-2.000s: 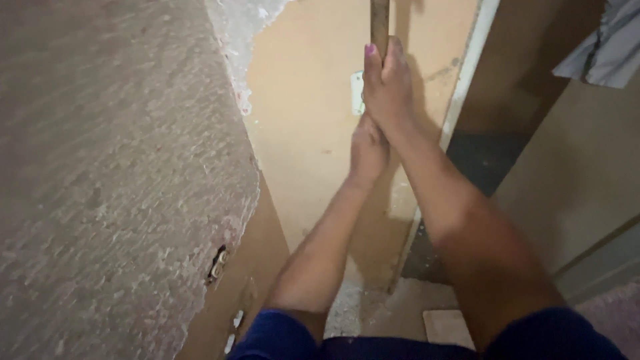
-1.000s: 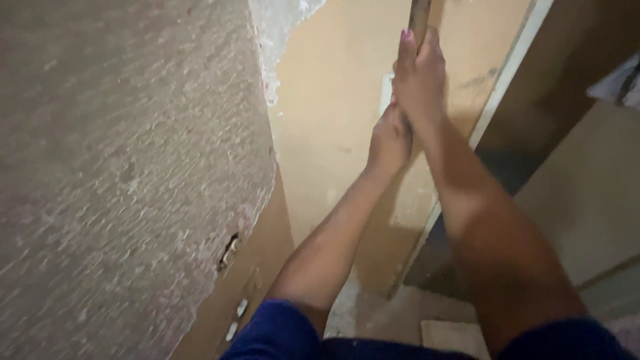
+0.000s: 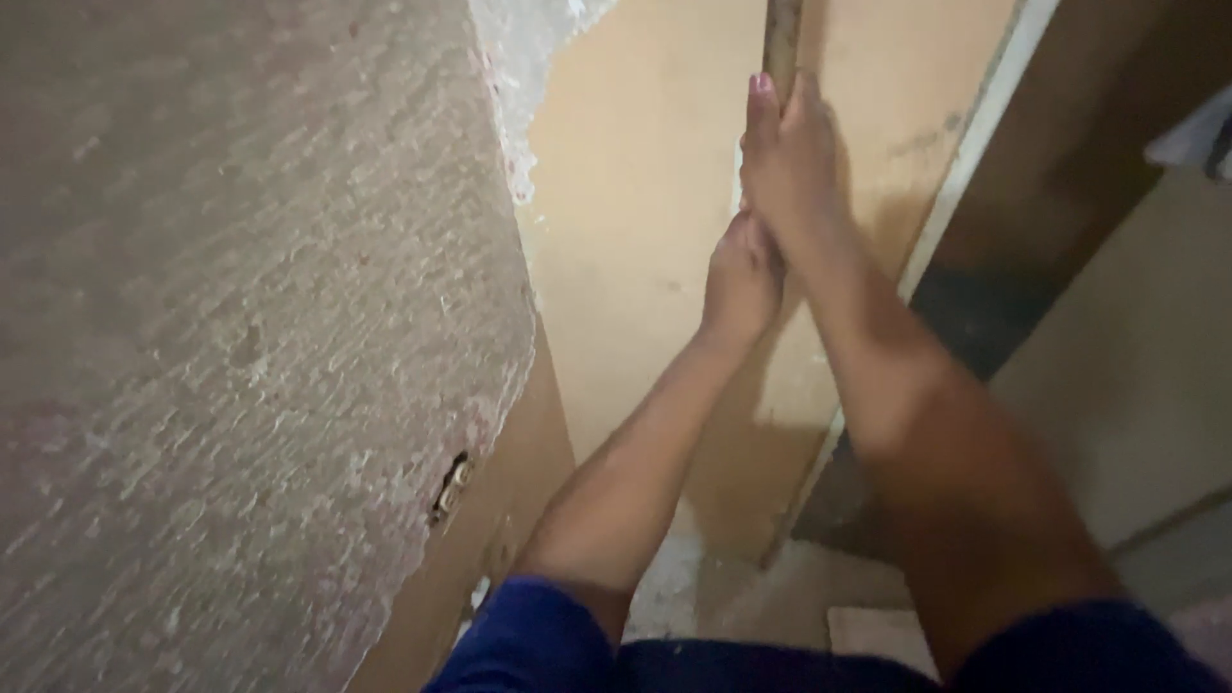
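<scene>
A wooden pole [image 3: 782, 43] runs up out of the top of the view, and its upper end is out of sight. My right hand [image 3: 794, 164] is wrapped around it, with the thumb lying along the pole. Just below and touching it, my left hand [image 3: 746, 274] grips the lower part of the same pole. Both arms are stretched upward and forward. Behind the hands is a tan panel [image 3: 635, 241] that looks like a door, with a small white plate mostly hidden by my right hand.
A rough textured wall [image 3: 241, 318] fills the left side, its ragged edge beside a brown surface. A recessed electrical outlet [image 3: 452, 486] sits at that edge. To the right are the panel's pale edge [image 3: 977, 125], a dark gap, and white cloth [image 3: 1189, 140].
The view has shifted somewhat. Both hands stay wrapped around the pole, one above the other, and the white plate behind them is more covered than two seconds ago.
</scene>
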